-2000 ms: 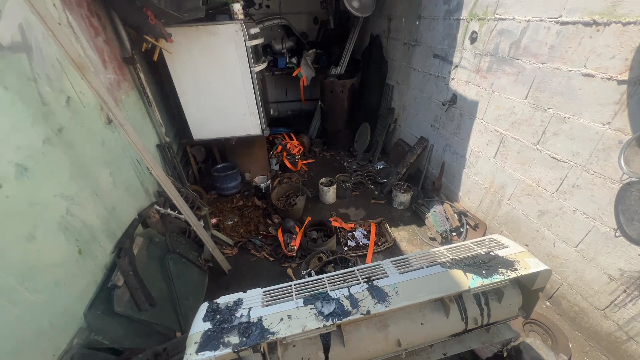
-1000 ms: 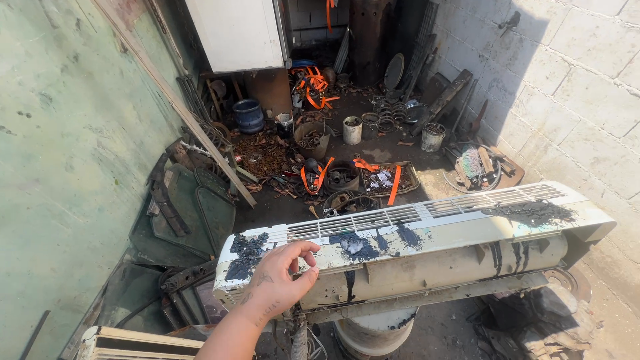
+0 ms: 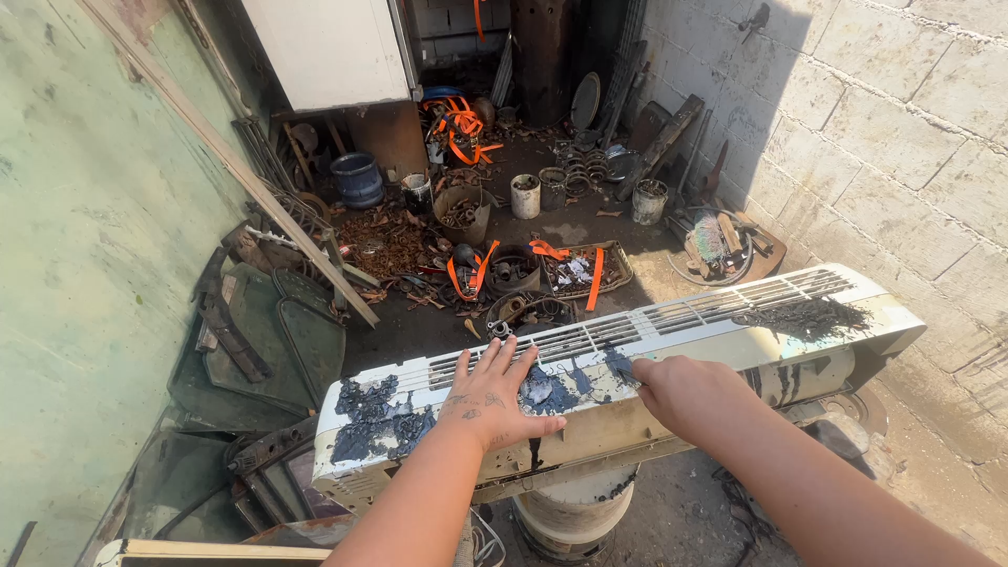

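A long off-white air conditioner casing [image 3: 693,331] with a slatted grille lies across the foreground, tilted up to the right. Black, tar-like patches [image 3: 370,417] cover its left end, middle and right part. My left hand [image 3: 492,398] rests spread on the casing, fingertips at the grille, beside a middle patch. My right hand [image 3: 693,398] is closed around a small tool whose dark flat tip [image 3: 620,366] touches a black smear on the casing; most of the tool is hidden in the hand. A white bucket [image 3: 575,504] stands beneath the casing.
Beyond lie orange straps [image 3: 465,130], a blue container [image 3: 357,179], small buckets [image 3: 525,197] and a tray of scrap [image 3: 622,264]. Glass panels [image 3: 268,346] and a leaning wooden strip [image 3: 236,165] stand left. A block wall [image 3: 882,102] bounds the right, and a white cabinet [image 3: 331,51] stands at the back.
My left hand, curled above the casing's left part one second ago, now lies spread on it further right. My right hand has come into view with the small tool. Neither hand shows two seconds ago.
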